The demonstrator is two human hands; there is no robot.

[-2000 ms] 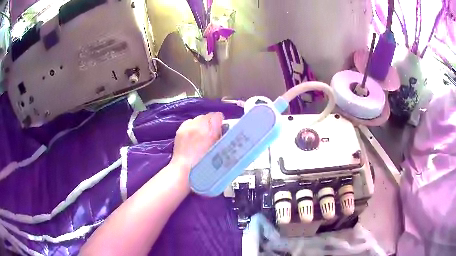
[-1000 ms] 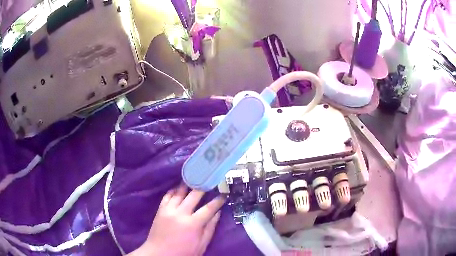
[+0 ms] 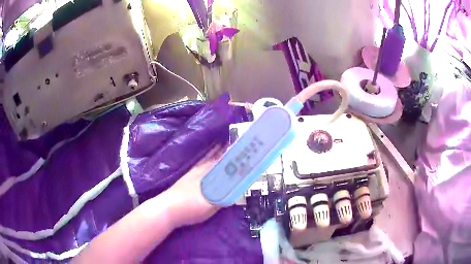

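The purple quilted panel (image 3: pixel 165 139) with white strips fills the left side and reaches the overlocker (image 3: pixel 335 149) at right. My left hand (image 3: pixel 193 188) comes from the lower left and lies over the panel, left of the needle area (image 3: pixel 254 206). The pale blue lamp (image 3: pixel 248 154) covers most of its fingers, so its grip is hidden. A fold of the panel stands up just behind the hand. White or pale blue soft material (image 3: pixel 275 242) hangs in front of the needle area. My right hand is not in view.
A beige appliance (image 3: pixel 77 67) stands at the upper left. A white thread cone (image 3: pixel 369 93) and a purple cone (image 3: pixel 393 51) stand behind the machine. A glass vase (image 3: pixel 212 56) is at the back, with pink-white cloth (image 3: pixel 446 170) at the right edge.
My left hand has moved up and forward from beside the needle area to behind the lamp. The panel's far part is now lifted and folded. The view has shifted slightly.
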